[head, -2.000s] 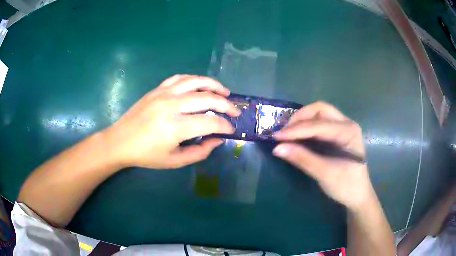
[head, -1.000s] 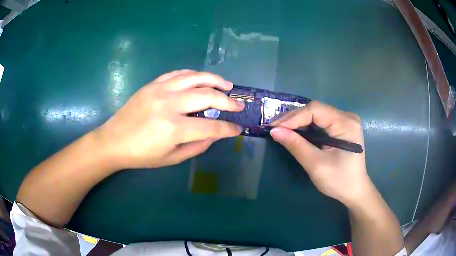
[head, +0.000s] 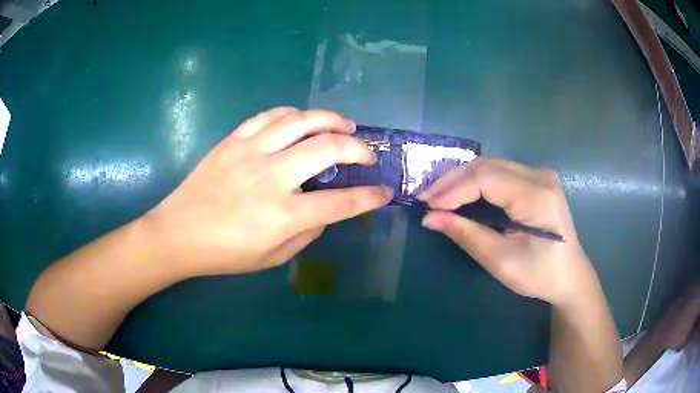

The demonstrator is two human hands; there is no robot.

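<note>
A dark phone housing (head: 387, 165) lies on the green mat across a clear film strip (head: 387, 84). Its bright white-silver circuit board (head: 430, 163) is at the right end, thin gold lines are near its middle, and a round pale part (head: 328, 173) shows at the left end. My left hand (head: 253, 188) lies over the left half and holds the housing, one fingertip at its near edge. My right hand (head: 506, 219) holds slim dark tweezers (head: 529, 229); their tips are hidden by the fingers at the board's near edge. A yellow tape piece (head: 315, 277) is on the film's near end.
A long brown strip (head: 662, 73) runs along the far right edge. Another person's arm (head: 671, 315) shows at the lower right. A white piece (head: 4, 119) is at the left rim. A thin white line (head: 658, 230) curves down the mat's right side.
The phone has shifted slightly away from me in the picture. My left index fingertip has moved right along the near edge. The tweezers first pointed more hidden in my right hand, which stays at the board.
</note>
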